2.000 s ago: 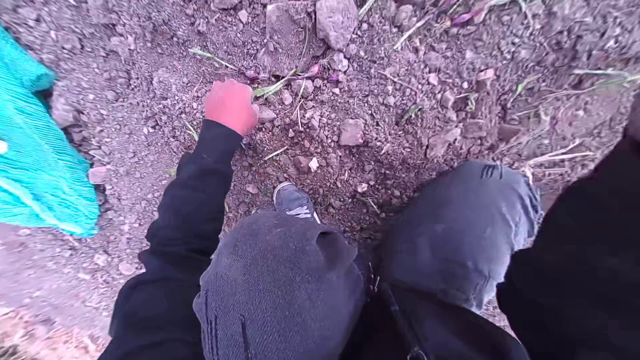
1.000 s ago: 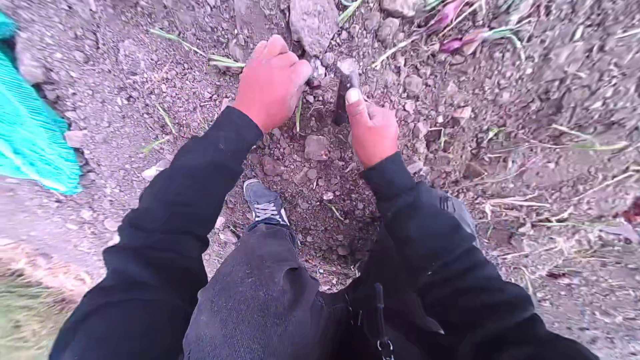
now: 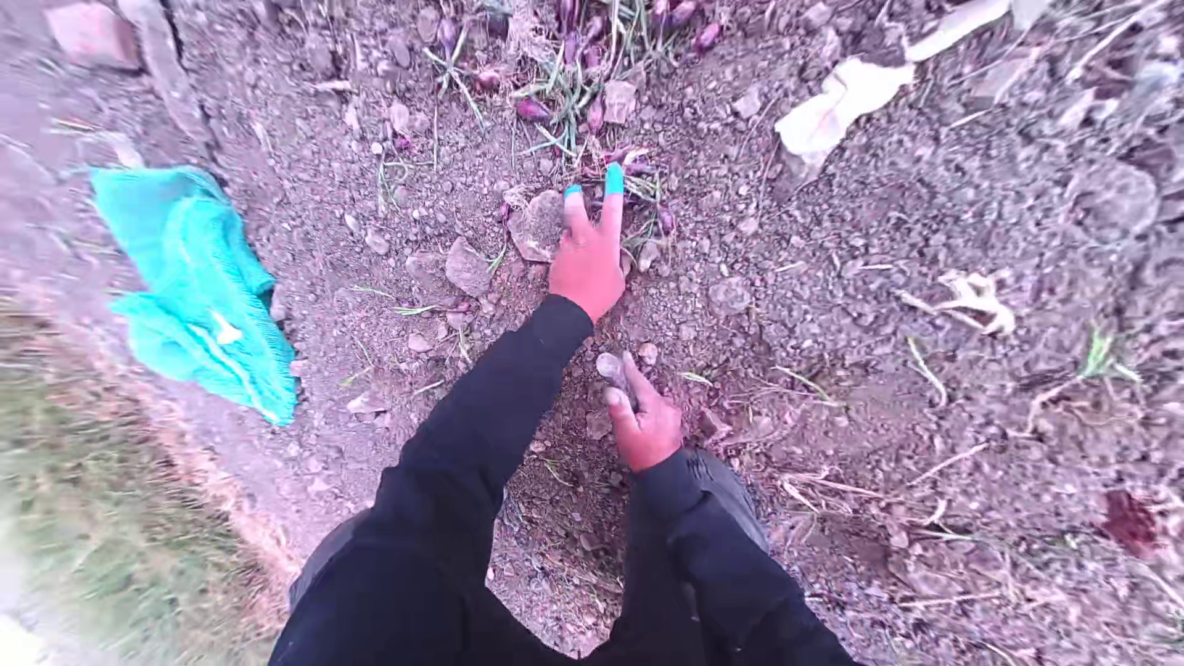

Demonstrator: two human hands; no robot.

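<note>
My left hand reaches forward over the soil, two fingers stretched out and apart, with teal coverings on their tips. Those fingertips are at the near edge of a loose pile of small purple onions with green leaves; no onion is plainly gripped. Nearer my body, my right hand is closed around a small hand tool, whose rounded end shows beyond the thumb. Most of the tool is hidden by the hand. A flat grey stone lies just left of my left hand.
A teal mesh cloth or sack lies on the soil at left, near a grass edge. Stones and dry stalks dot the ground. A pale torn scrap lies at upper right. My knees flank the dug soil.
My left hand has moved forward from beside the tool to the onion pile, its fingers now spread. The right hand keeps the tool. The view has shifted forward, showing more onions.
</note>
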